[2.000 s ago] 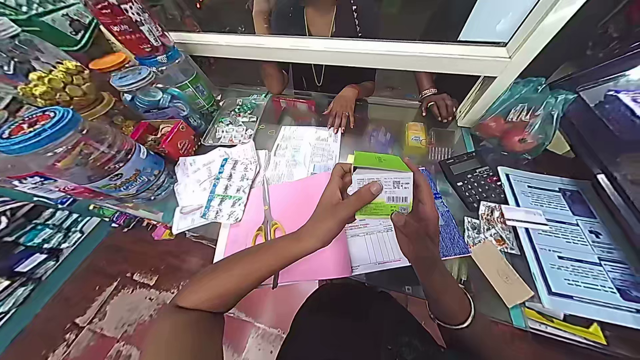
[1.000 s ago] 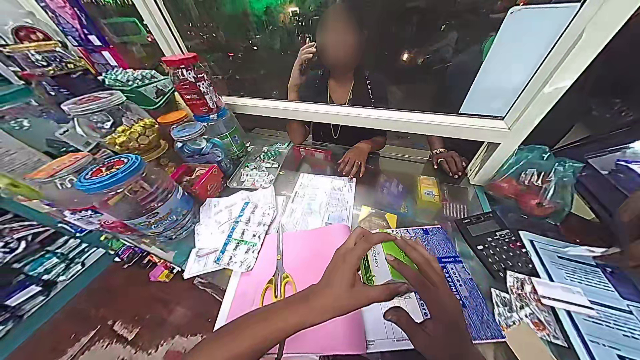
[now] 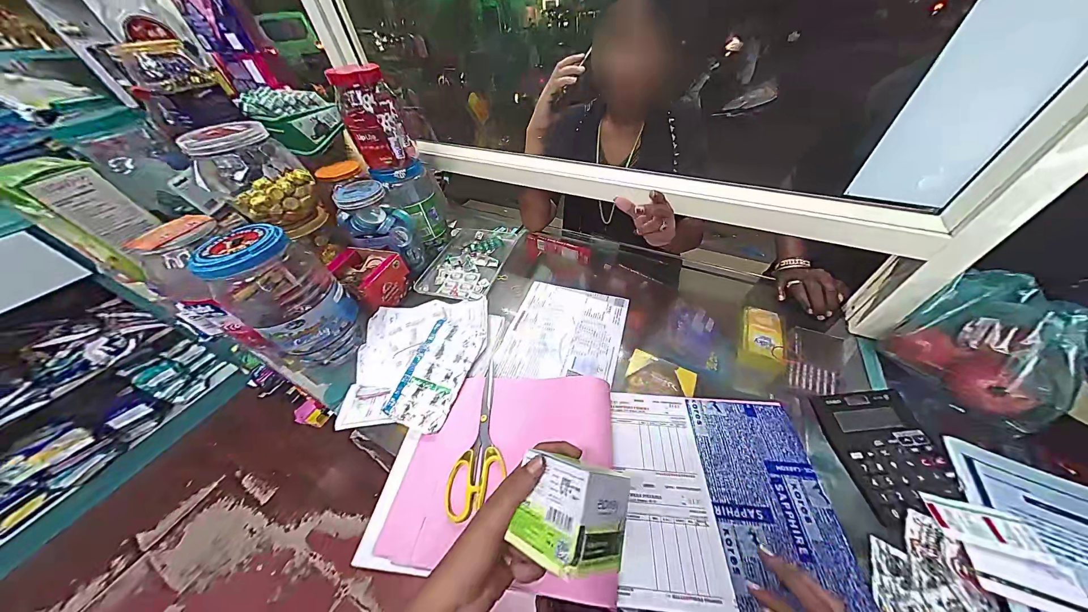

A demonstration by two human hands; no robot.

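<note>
My left hand (image 3: 497, 527) grips a small green and white carton (image 3: 568, 514) above the pink sheet (image 3: 425, 501). My right hand (image 3: 790, 582) shows only its fingers at the bottom edge, over blue carbon paper (image 3: 756, 476); it holds nothing visible. Scissors (image 3: 480, 463) with yellow handles lie on the pink sheet, left of the carton. A printed form book (image 3: 667, 501) lies between the pink sheet and the carbon paper. Blister packs (image 3: 438, 374) rest on white papers at the upper left, and a printed paper (image 3: 565, 331) lies beyond the pink sheet.
Plastic jars (image 3: 280, 297) crowd the left of the glass counter, beside a red box (image 3: 374, 276) and a tray of small packets (image 3: 467, 265). A calculator (image 3: 884, 450) and a plastic bag (image 3: 994, 357) sit at right. Behind the window frame (image 3: 680, 195), a person holds a phone; another hand rests nearby.
My left hand now holds the carton up, away from my right hand, which has moved to the lower right. The person's hand on the counter has lifted. The view has tilted up since the oldest frame.
</note>
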